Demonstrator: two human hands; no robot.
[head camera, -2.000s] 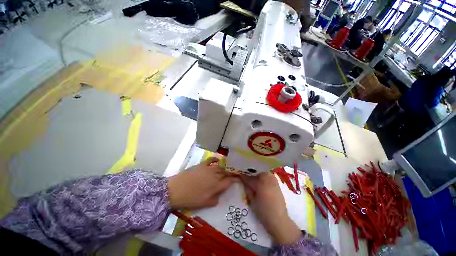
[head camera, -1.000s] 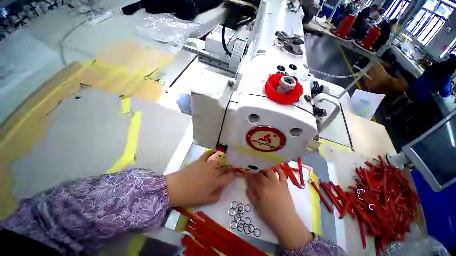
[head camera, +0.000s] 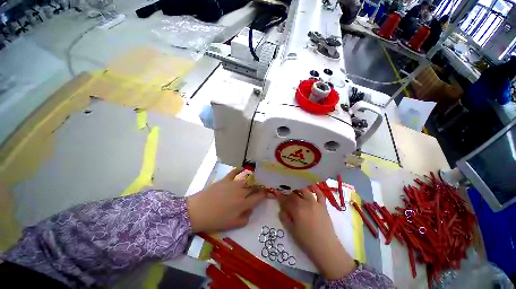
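Note:
My left hand (head camera: 225, 204) and my right hand (head camera: 305, 217) meet under the sewing machine's white head (head camera: 302, 132). A bit of a red strip (head camera: 270, 193) shows between the fingertips; the presser foot is hidden. A loose cluster of metal rings (head camera: 274, 246) lies on the white work plate (head camera: 342, 234) between my hands. Unsewn red strips (head camera: 249, 268) lie side by side nearest me. Sewn red tabs (head camera: 331, 195) lie behind my right hand.
A big heap of red tabs (head camera: 438, 223) lies at right beside a clear plastic bag (head camera: 472, 276). A monitor (head camera: 495, 163) stands at the right edge. Yellow tape (head camera: 148, 158) marks the table at left. People and red thread cones (head camera: 418, 37) are in the background.
The view has shifted a little, so the machine head sits further left. The right hand's fingers have shifted slightly under the head since the earliest frame.

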